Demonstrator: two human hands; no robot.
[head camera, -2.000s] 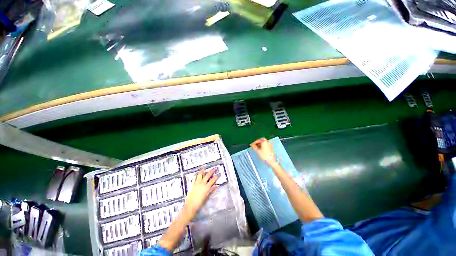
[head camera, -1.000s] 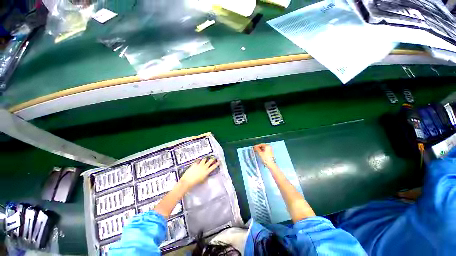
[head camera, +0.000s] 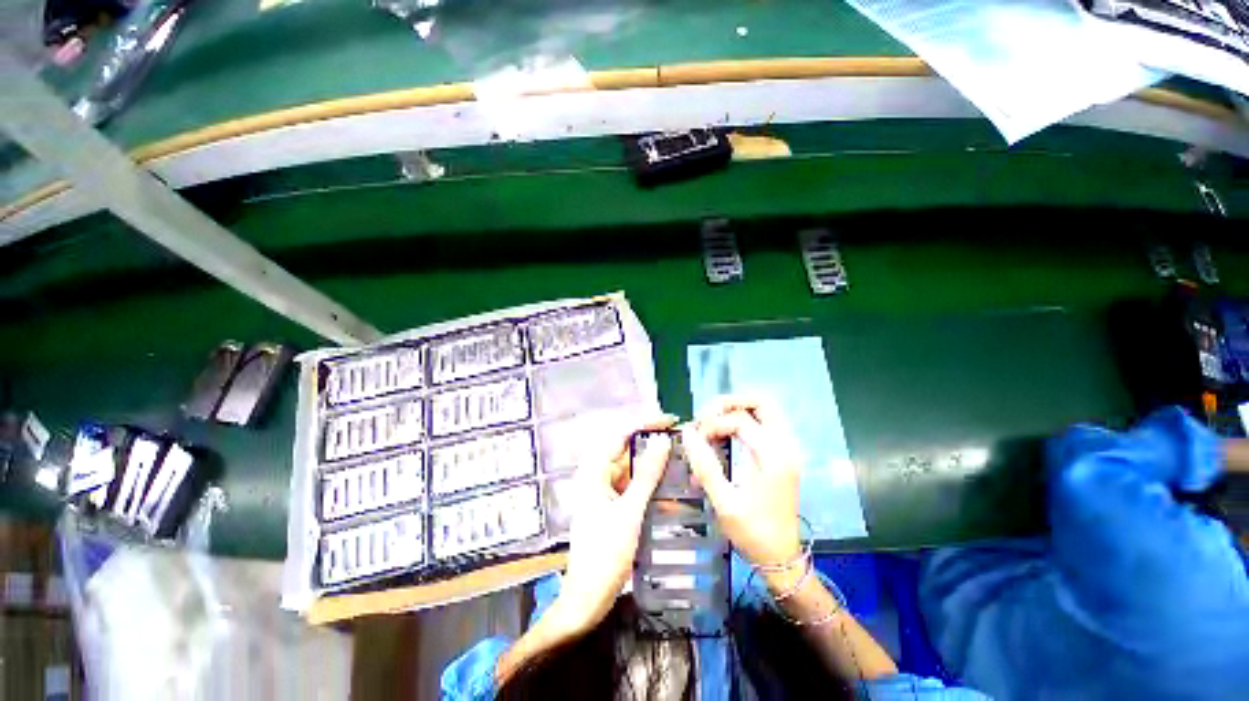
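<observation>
A dark slotted panel (head camera: 681, 562) with pale bars is held upright, close to the body. My left hand (head camera: 619, 507) grips its left edge near the top. My right hand (head camera: 747, 479) is at its upper right edge, with thumb and finger at the top corner; any small piece there is too small to tell. The blister tray (head camera: 374, 427) lies to the left, with slotted panels in its left and middle columns and one at the top of the right column. The light-blue adhesive sheet (head camera: 822, 411) lies on the green surface, partly behind my right hand.
Two slotted panels lie on the green surface behind (head camera: 823, 263). A black block-shaped item (head camera: 681, 156) is near the rail. Two dark covers (head camera: 236, 382) and a cluster of dark parts (head camera: 133, 479) lie at left. A clear plastic bag (head camera: 151, 616) hangs below. A person's blue sleeve (head camera: 1048, 562) is at right.
My left hand has left the tray and now holds a slotted panel near the body; the tray's right column has an empty second pocket. My right hand has moved from the blue sheet to the panel.
</observation>
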